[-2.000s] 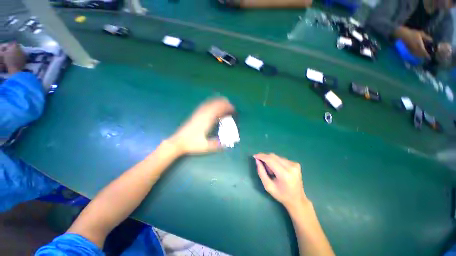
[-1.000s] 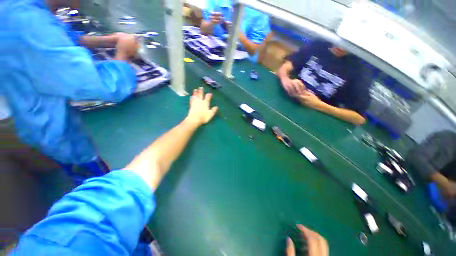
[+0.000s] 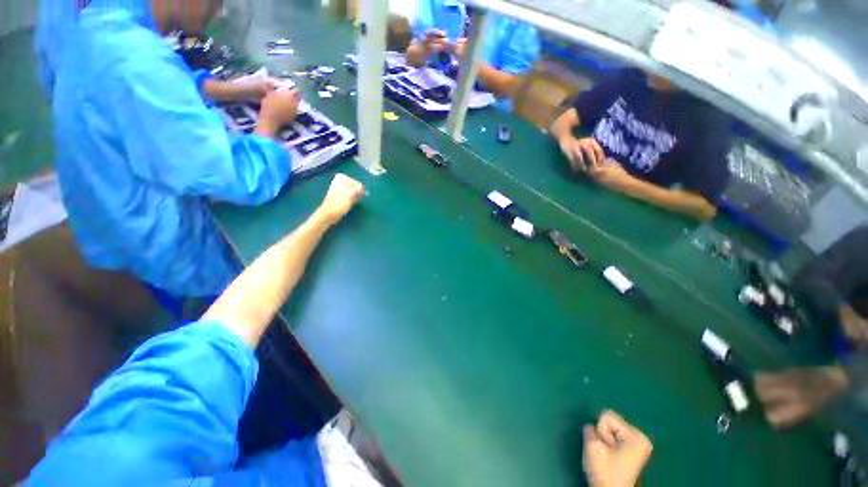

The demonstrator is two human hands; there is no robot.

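My left hand is stretched out over the bench near the foot of a white post, its fingers curled in; no object shows in it. My right hand is at the bottom right, fingers curled; whether it holds anything cannot be told. On the green belt lie spaced phone units: two with white rectangles close together, one with a grey screen and an orange spot, one more with a white rectangle, and two others farther right. A small ring-shaped part lies beside them.
A white post stands beyond my left hand. A person in blue works at a parts tray on the left. A person in a dark shirt sits across the belt. Another person's hand reaches toward the units at right. A metal frame runs above.
My left hand has gone from beside a white-faced unit out to the left and has curled its fingers. My right hand has curled too. The view has swung left. Another person's hand has come in at right.
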